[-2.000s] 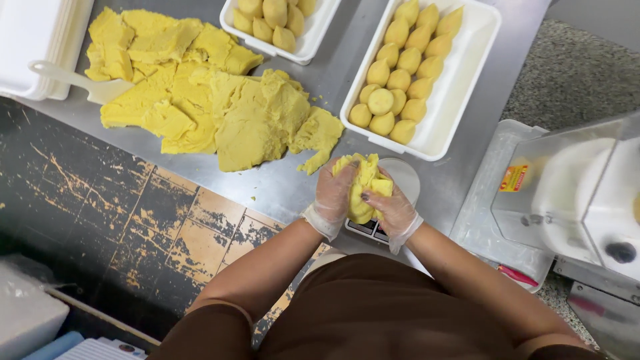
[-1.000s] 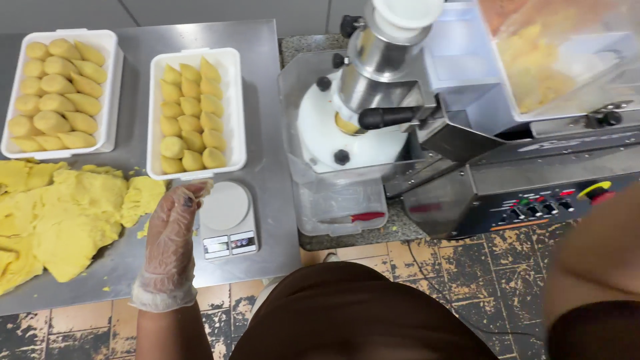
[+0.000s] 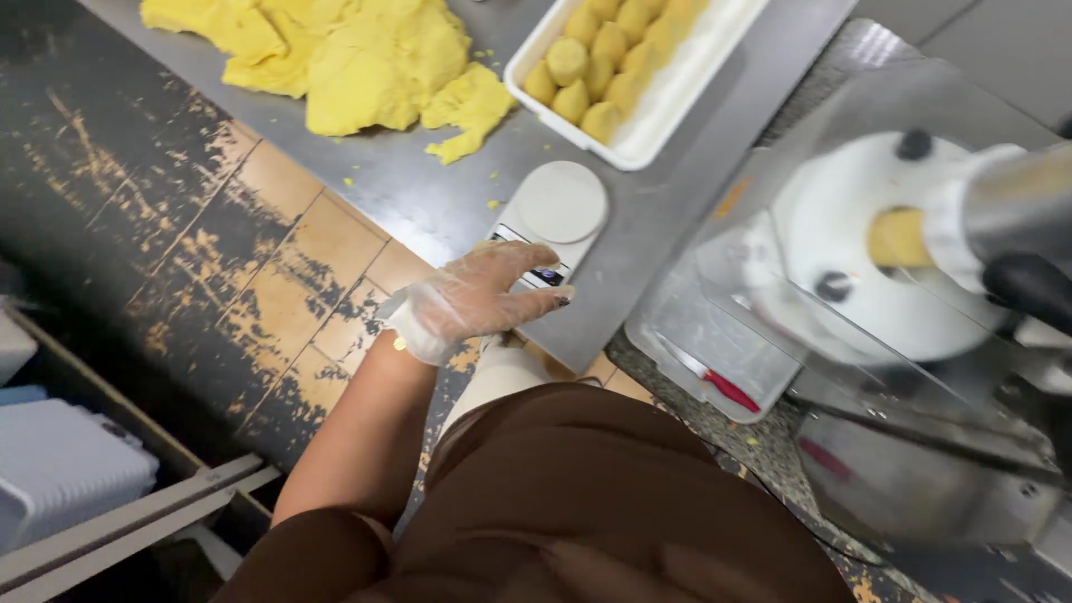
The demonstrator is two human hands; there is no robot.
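My left hand (image 3: pixel 502 289), in a clear plastic glove, has its fingers apart and holds nothing. It hovers at the display end of a white digital kitchen scale (image 3: pixel 563 201), whose round platform is bare. My right hand is outside the view. Yellow dough (image 3: pixel 377 67) lies in a torn mass on the steel table, with a smaller torn piece (image 3: pixel 473 109) at its right end. A white plastic tray (image 3: pixel 670 126) holds rows of shaped, teardrop-like dough pieces (image 3: pixel 567 60).
A machine with a white round plate (image 3: pixel 837 193) and a metal tube stands at the right behind a clear guard. Below it, a clear plastic tray (image 3: pixel 754 352) holds a red-handled knife (image 3: pixel 730 390). Stacked pale plastic containers (image 3: pixel 67 469) sit low at the left.
Two seconds ago both hands held yellow dough near the scale; now the left is empty and the right is out of view. The view has swung right and back.
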